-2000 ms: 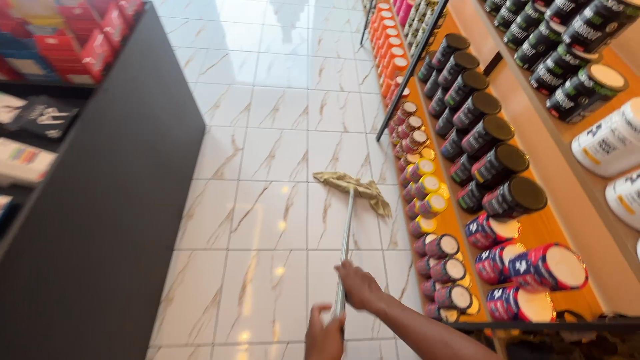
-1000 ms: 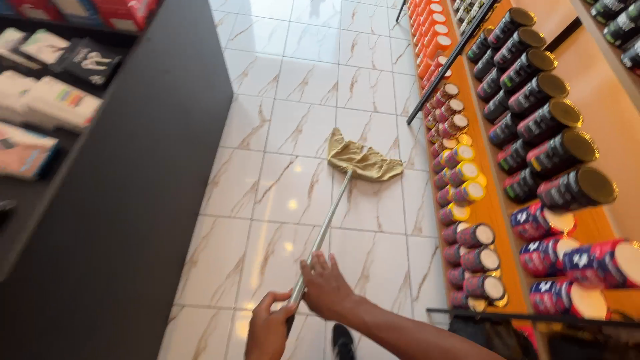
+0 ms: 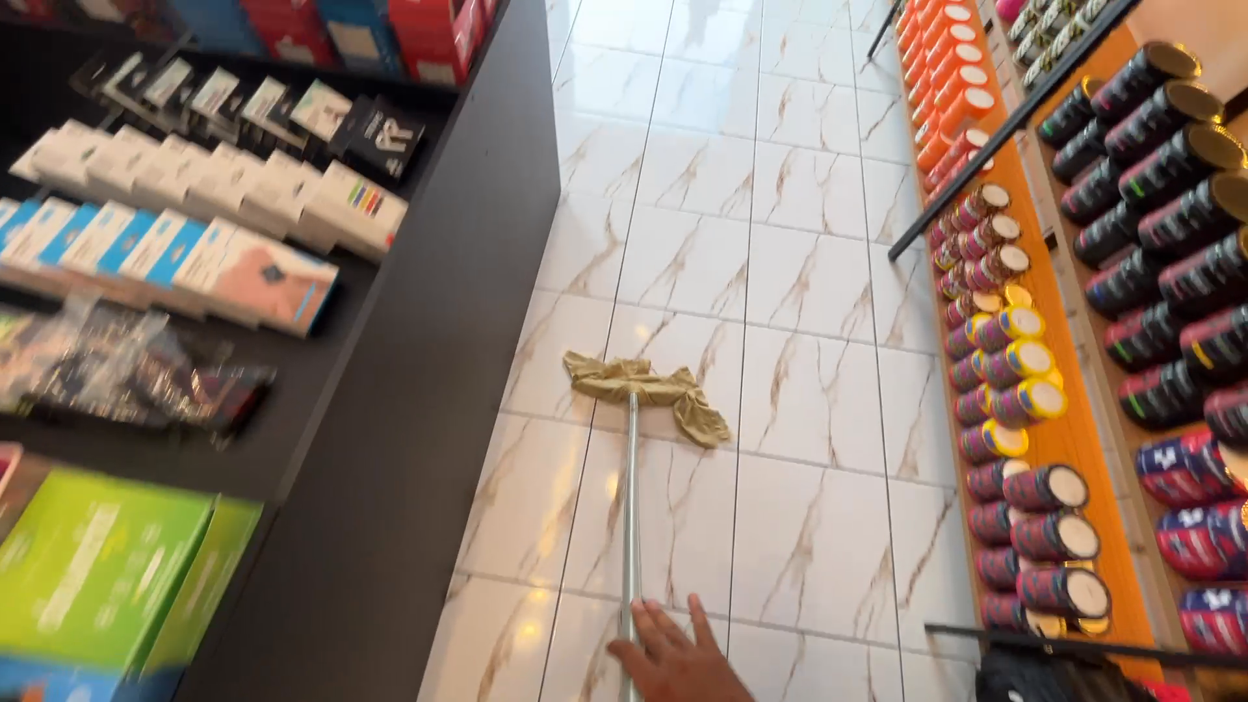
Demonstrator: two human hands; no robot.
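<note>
A metal pole [image 3: 632,507] runs up the middle of the view to a tan cloth [image 3: 643,385] draped over its far end, which rests on the marble-patterned floor tiles [image 3: 809,526]. At the bottom, my right hand [image 3: 678,653] lies against the pole with its fingers spread; whether its thumb and palm grip the pole cannot be told. My left hand is out of the frame. The pole's near end is cut off by the bottom edge.
On the left stands a dark shelf unit [image 3: 390,468] with white boxes [image 3: 356,210] and a green box [image 3: 107,565]. Along the right, shelves hold orange containers [image 3: 965,102], black tubs [image 3: 1185,205] and smaller jars [image 3: 1048,487]. A black rail [image 3: 1004,136] edges that side.
The cloth has moved left across the tiles, nearer the dark shelf unit. My left hand, on the pole in both earlier frames, has left the view. My right hand's fingers have spread.
</note>
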